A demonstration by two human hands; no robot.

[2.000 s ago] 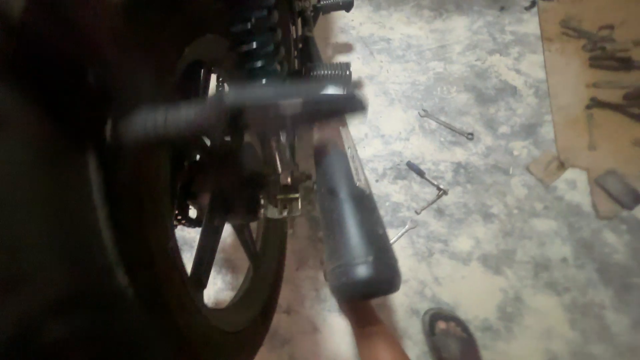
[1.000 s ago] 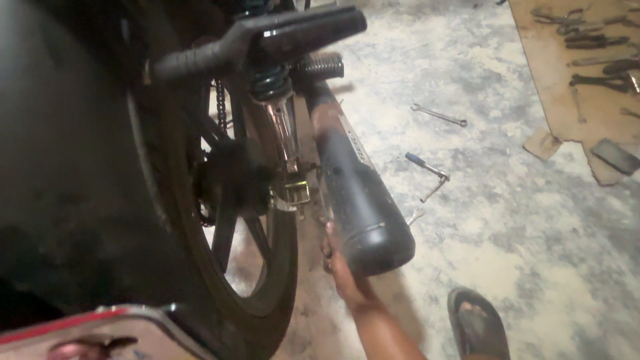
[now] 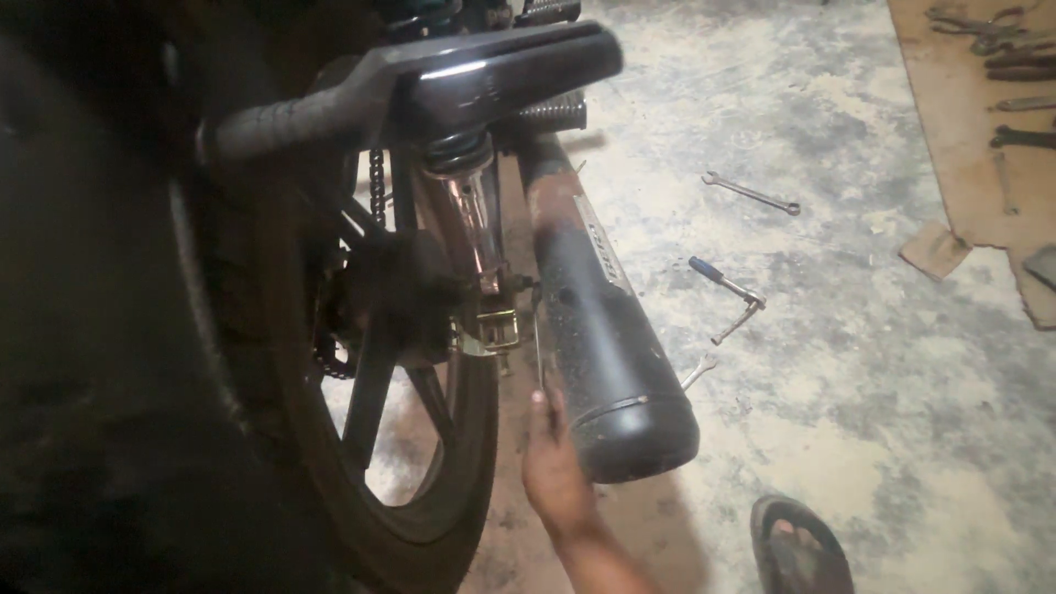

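My right hand (image 3: 557, 462) is low between the motorcycle's rear wheel (image 3: 487, 462) and the black exhaust muffler (image 3: 615, 355). Its fingers are closed on a thin metal tool (image 3: 539, 346), probably a wrench, whose upper end reaches the axle nut (image 3: 521, 283). Left of that end sits a brass-coloured chain adjuster bracket (image 3: 498, 328), below the chromed lower part of the shock absorber (image 3: 477, 214). The tool's head is partly hidden against the muffler's side. My left hand is not in view.
The black grab rail (image 3: 511, 70) juts across above the muffler. On the floor at right lie a combination wrench (image 3: 752, 194), a blue-handled ratchet (image 3: 726, 285) and another wrench end (image 3: 700, 373). Cardboard (image 3: 949, 107) bears several tools. A sandalled foot (image 3: 800, 544) stands at bottom right.
The view has shifted. My right hand, largely hidden by the muffler two seconds ago, now shows beside it with the thin tool. The red-edged panel at lower left one second ago is out of view.
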